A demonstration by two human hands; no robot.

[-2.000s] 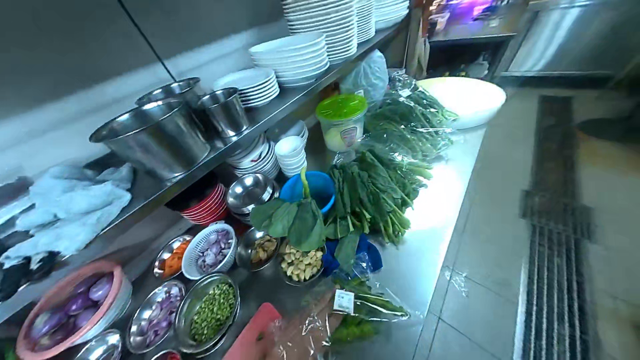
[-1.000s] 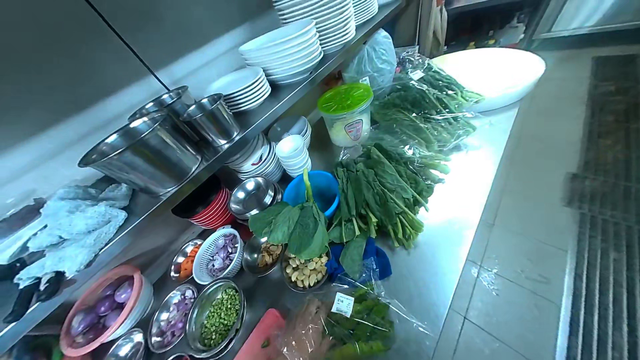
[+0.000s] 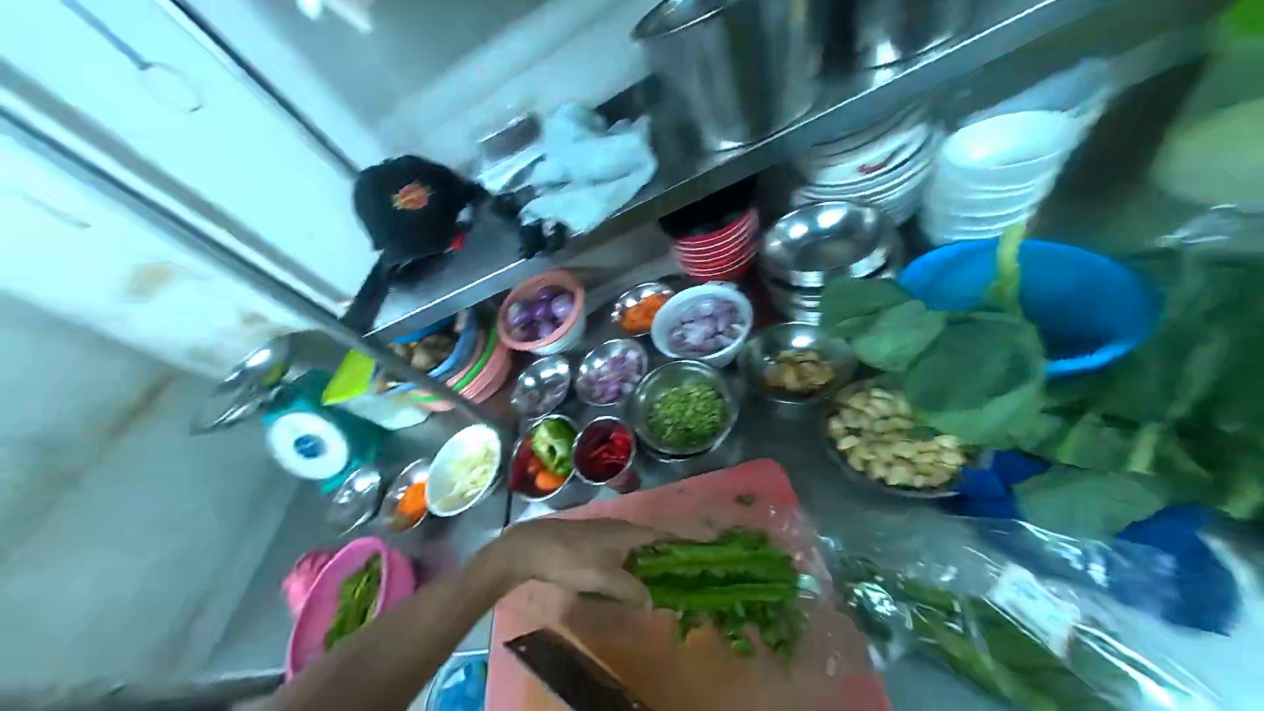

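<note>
My left hand [image 3: 583, 561] reaches in from the lower left over a pink cutting board [image 3: 760, 484]. Its fingers press on a bunch of green winged beans [image 3: 721, 573], with small cut green pieces just below them. A dark knife blade [image 3: 573, 671] lies over the board below the hand, its handle end cut off by the bottom edge. My right hand cannot be made out. To the right of the board is a clear plastic bag [image 3: 997, 632] of green vegetables. Bowls of chopped green pieces [image 3: 688, 415] and peeled garlic cloves [image 3: 894, 439] stand beyond the board.
Small bowls of chopped onion [image 3: 703, 326], carrot and red chillies [image 3: 604, 449] line the counter's back. A pink basket [image 3: 395, 583] stands at lower left. Leafy greens [image 3: 973, 370] lean over a blue tub [image 3: 1096, 296]. A metal shelf edge [image 3: 711, 178] runs above, holding pots and a black cap.
The view has swung far to the left and down. My left forearm and a knife now show at the cutting board, where earlier a blurred hand was near the plastic bag.
</note>
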